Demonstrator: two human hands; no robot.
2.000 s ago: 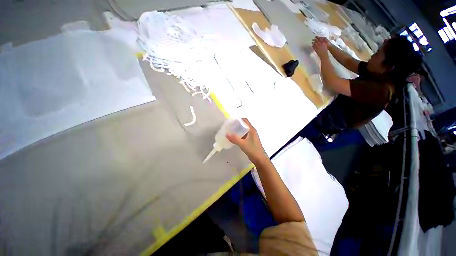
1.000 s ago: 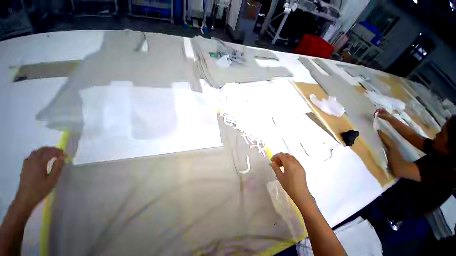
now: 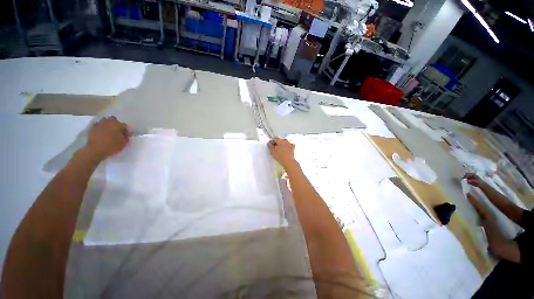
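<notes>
A white rectangular sheet [image 3: 193,193] lies flat in front of me on the grey work area [image 3: 193,268], with faint cut-out shapes showing in it. My left hand [image 3: 108,139] is at its far left corner, over the edge of a grey panel [image 3: 175,108], fingers bent. My right hand [image 3: 282,150] is at its far right corner, beside the grey panel stack [image 3: 293,120], fingertips close together. I cannot tell whether either hand grips the sheet or a grey panel. No bottle is visible.
Thin white strips [image 3: 319,169] lie right of my right forearm, partly hidden. White pieces [image 3: 404,228], a black object [image 3: 445,212] and crumpled white material [image 3: 414,168] lie further right. Another person's arms [image 3: 497,201] are at the right edge. Yellow tape [image 3: 361,257] marks the table.
The bottle seen in my right hand two seconds ago is out of sight. Both hands have moved forward from the work area's sides to the sheet's far corners. The view has tilted up.
</notes>
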